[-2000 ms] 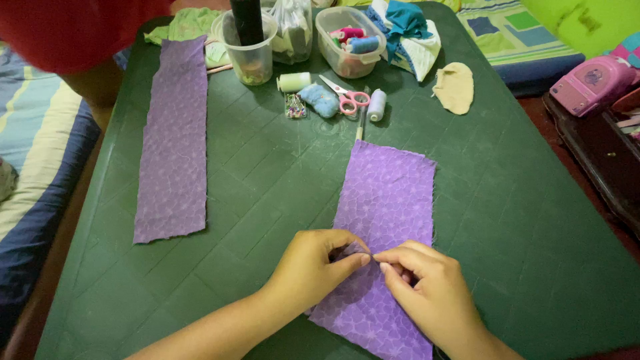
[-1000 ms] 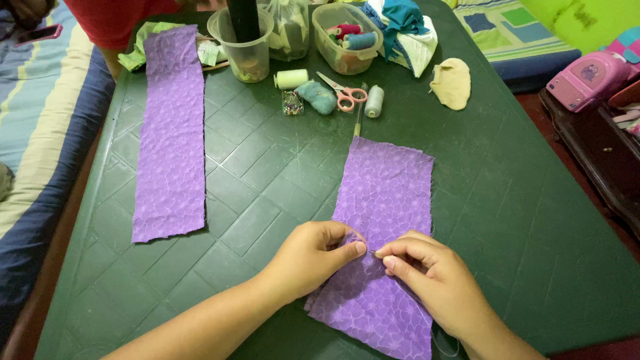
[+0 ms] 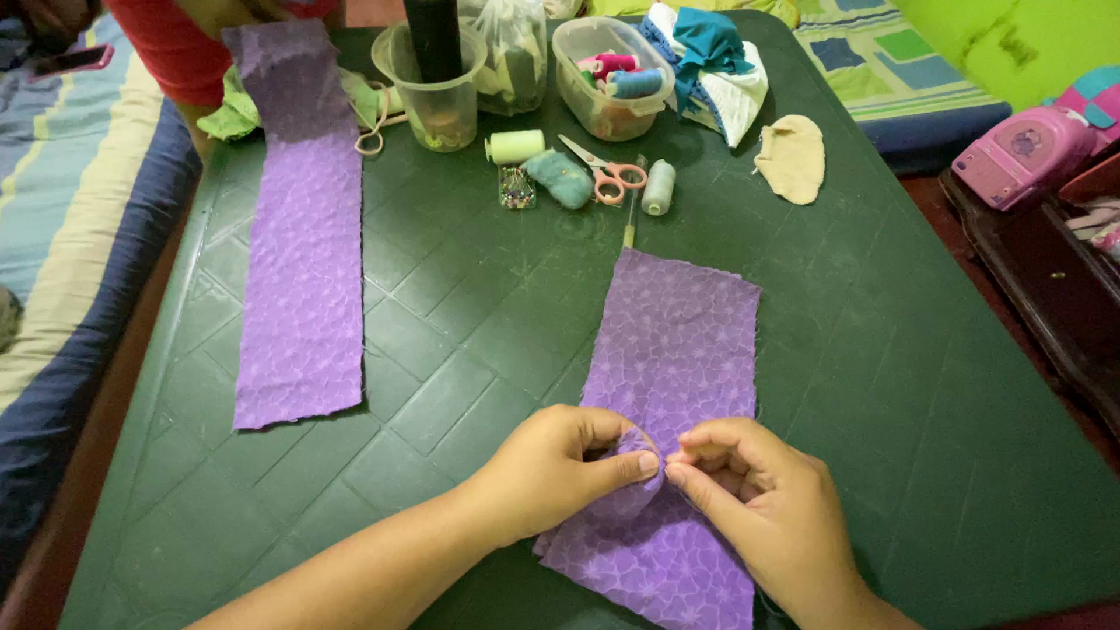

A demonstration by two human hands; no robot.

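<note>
A purple floral-patterned cloth [image 3: 678, 341] lies on the green table, its middle bunched up between my hands. My left hand [image 3: 582, 472] pinches a gathered fold of it between thumb and index finger. My right hand [image 3: 761, 499] has its thumb and index fingertips together at the right edge of that fold; whatever is between them is too small to tell. A second purple strip [image 3: 302, 280] lies flat to the left. Past the cloth's far edge are scissors with pink handles [image 3: 612, 175], a grey thread spool [image 3: 659, 187], a pale green spool [image 3: 514, 147] and a box of pins [image 3: 517, 188].
A teal fabric lump [image 3: 560, 178] lies beside the scissors. Behind stand a clear cup [image 3: 429, 96] with a black object, a plastic bag [image 3: 512, 61] and a tub of thread spools [image 3: 612, 114]. Folded cloths [image 3: 717, 70] and a beige fabric piece [image 3: 792, 159] lie right. A person in red [image 3: 175, 52] stands far left.
My hands stay at the middle of the cloth, where the pinched fold now stands up more in my left fingers. The person in red at the far left has shifted.
</note>
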